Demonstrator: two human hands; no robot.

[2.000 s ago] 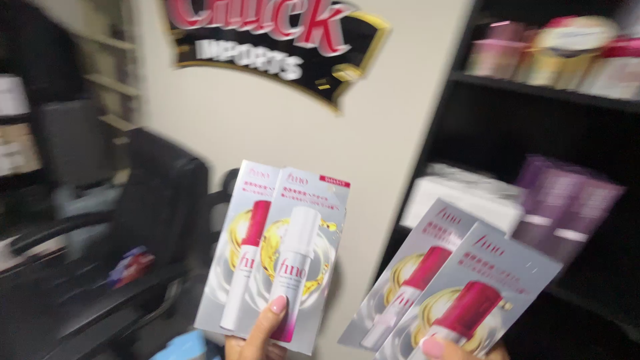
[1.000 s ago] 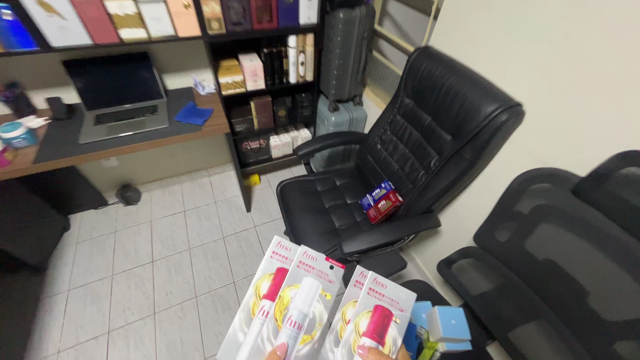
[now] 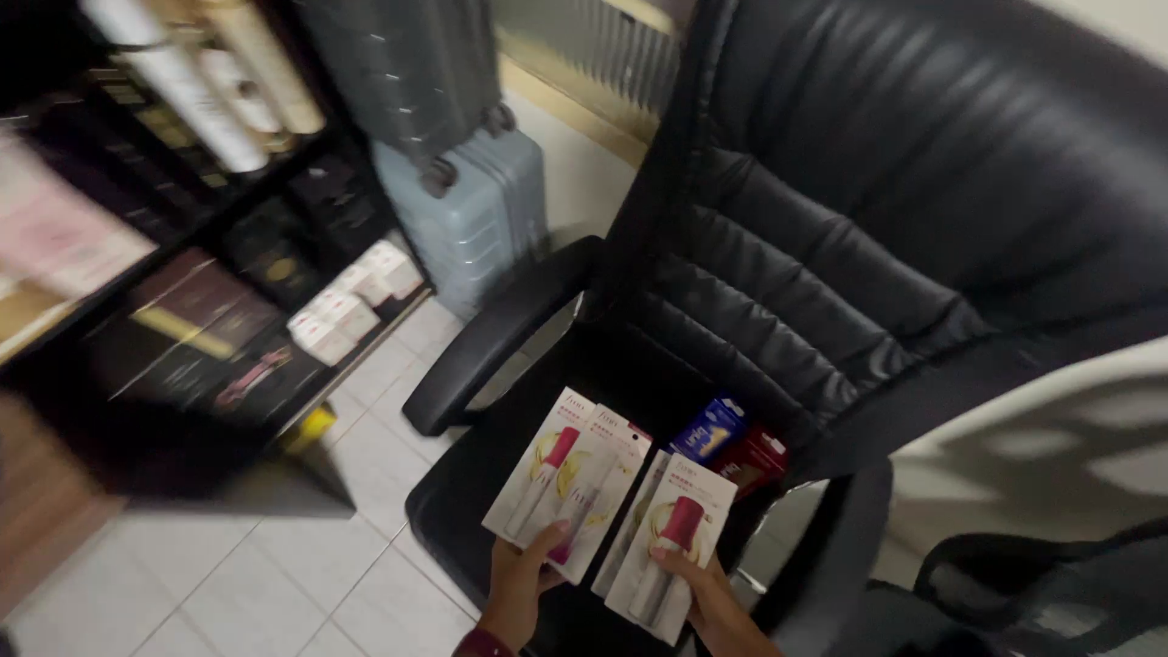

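Observation:
My left hand (image 3: pixel 522 579) grips two flat white product boxes (image 3: pixel 610 474) printed with bottles; they overlap, fanned out, with my thumb across the lower front. To the right, my right hand (image 3: pixel 698 584) pinches two more such boxes (image 3: pixel 673 538), one largely behind the other, its thumb on the printed pink cap. Both pairs are tilted and held above the seat of a black leather office chair (image 3: pixel 456 497). Just beyond them on the seat lie a blue package (image 3: pixel 710 429) and a red package (image 3: pixel 756 459). Most fingers are hidden behind the boxes.
The chair's left armrest (image 3: pixel 506 333) and high backrest flank the hands. At the left stands a black shelf unit (image 3: pixel 219 214) with boxes. A light-blue suitcase (image 3: pixel 465 210) sits under a dark one (image 3: pixel 401 78). Another black chair (image 3: pixel 1013 566) is at lower right.
The view has swung from the wall and shelves to the desk, then closer over the office chair. Both hands still hold their boxes, now over the chair's seat.

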